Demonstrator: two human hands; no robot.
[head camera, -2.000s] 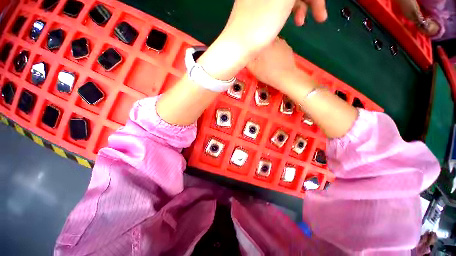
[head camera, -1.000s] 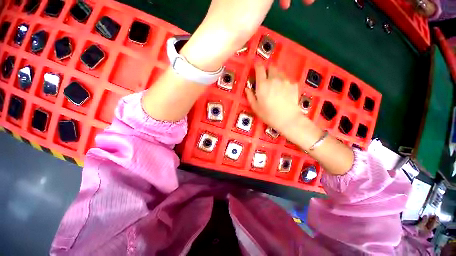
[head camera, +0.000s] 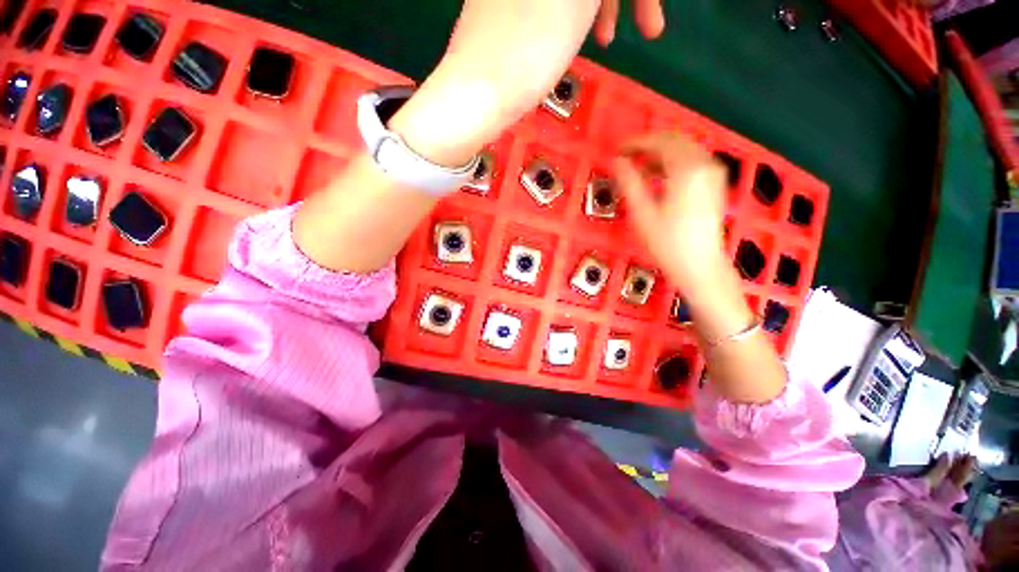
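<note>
A red compartment tray (head camera: 399, 354) lies in front of me. Watch units with pale backs and dark round centres, such as one watch unit (head camera: 523, 264), lie face down in many pockets. Black-faced units fill pockets at its right end. My right hand (head camera: 682, 196) is over the tray's upper right part, fingers bent and blurred, beside a face-down watch (head camera: 602, 198). Whether it holds anything is unclear. My left arm, with a white wristband, reaches across the tray's upper left. My left hand (head camera: 559, 28) is cut off by the top edge; only some fingers show.
A second red tray (head camera: 255, 162) at the left holds black-faced watches (head camera: 137, 218) and several empty pockets. Small loose units (head camera: 788, 17) lie on the green mat (head camera: 715, 67). At the right are white sheets (head camera: 832, 335), a pen, a calculator (head camera: 883, 380) and another person's hand (head camera: 950, 475).
My right hand has come out from beneath my left forearm and moved right over the tray. My left hand remains at the top edge. The view has shifted, showing more papers at the right.
</note>
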